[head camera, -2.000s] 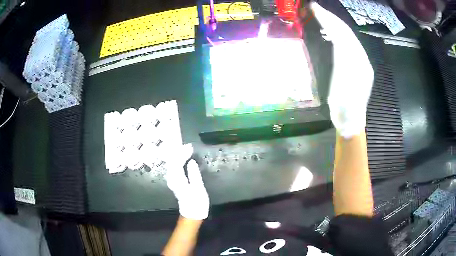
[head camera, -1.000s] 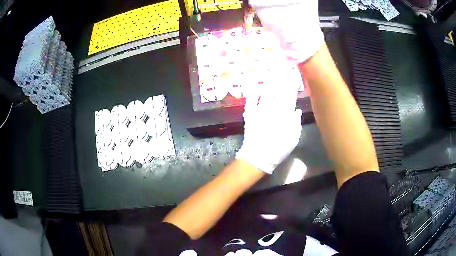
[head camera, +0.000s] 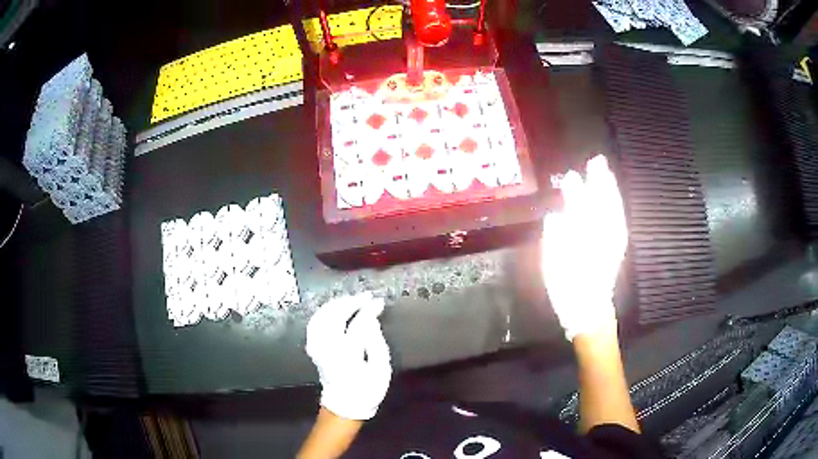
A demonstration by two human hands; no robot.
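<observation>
A white LED board panel [head camera: 425,143] lies in the black test fixture [head camera: 422,240], with red light glowing on it. A second white panel [head camera: 229,260] lies flat on the dark bench to the left of the fixture. My left hand [head camera: 350,355], in a white glove, is over the bench's front part, between the loose panel and the fixture, fingers curled together, touching neither. My right hand [head camera: 585,246], in a white glove and overexposed, is just right of the fixture, with no object visible in it.
A stack of panels [head camera: 76,143] stands at the left on a black ribbed strip. A yellow perforated plate [head camera: 229,72] lies at the back. Another black ribbed strip [head camera: 662,188] lies right of my right hand. More panels [head camera: 653,16] are at the back right. A wire cart [head camera: 709,381] is at the lower right.
Both hands have left the fixture: the left moved down and left, the right moved right and down. The panel in the fixture is uncovered, and the light is now red. The view has shifted slightly.
</observation>
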